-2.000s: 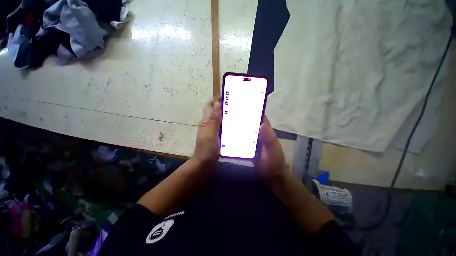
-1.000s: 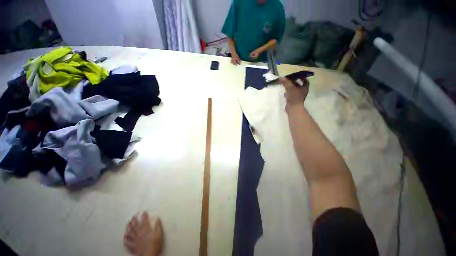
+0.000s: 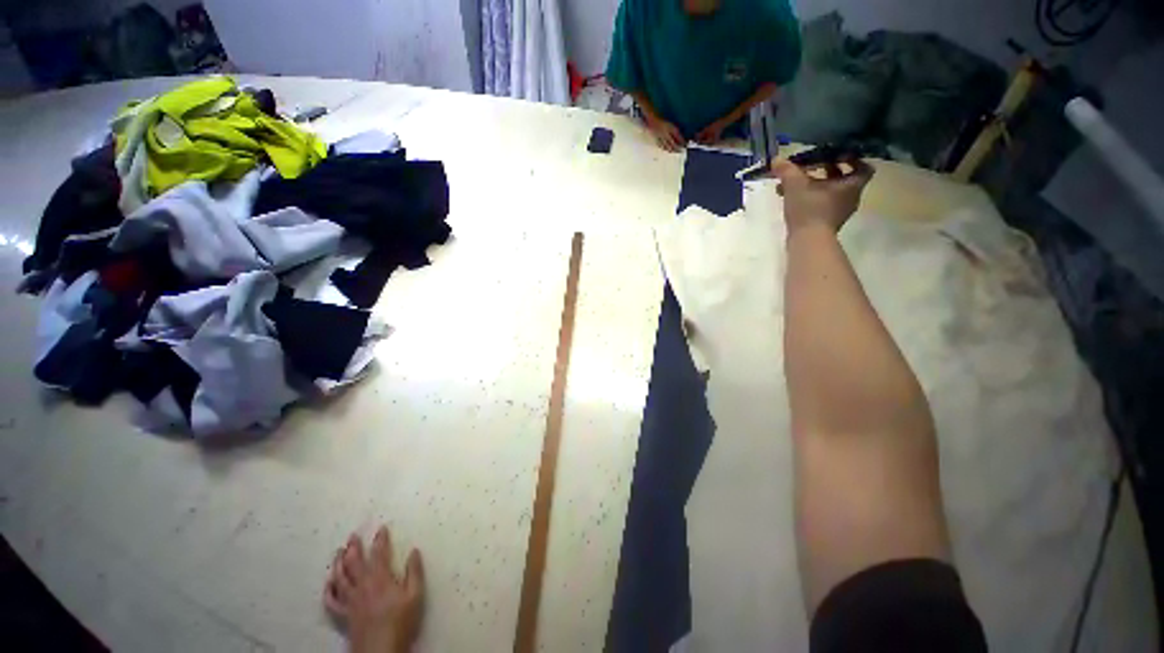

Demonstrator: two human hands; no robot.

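My right hand (image 3: 821, 198) is at the far end of the table, closed around the dark handles of fabric shears (image 3: 845, 158), whose pointed end faces left near a metal rail (image 3: 763, 133). The cream fabric (image 3: 753, 383) lies wrinkled under my right arm. A dark strip (image 3: 657, 472) shows along its left edge and again at its far end (image 3: 711, 179). My left hand (image 3: 374, 593) rests on the bare table at the bottom, fingers apart, holding nothing. Whether the blades are open is too small to tell.
A brown wooden strip (image 3: 555, 434) lies left of the dark strip. Black, grey and neon-yellow scraps (image 3: 230, 255) are piled at left. A small dark slab (image 3: 600, 140) lies at the far side. A person in green (image 3: 702, 64) stands there, hands at the table edge. A cord (image 3: 1100, 561) runs at right.
Two seconds ago both hands held a lit phone; it is now out of my hands. My right hand now reaches far out with the shears. Since one second ago, mainly the view has shifted.
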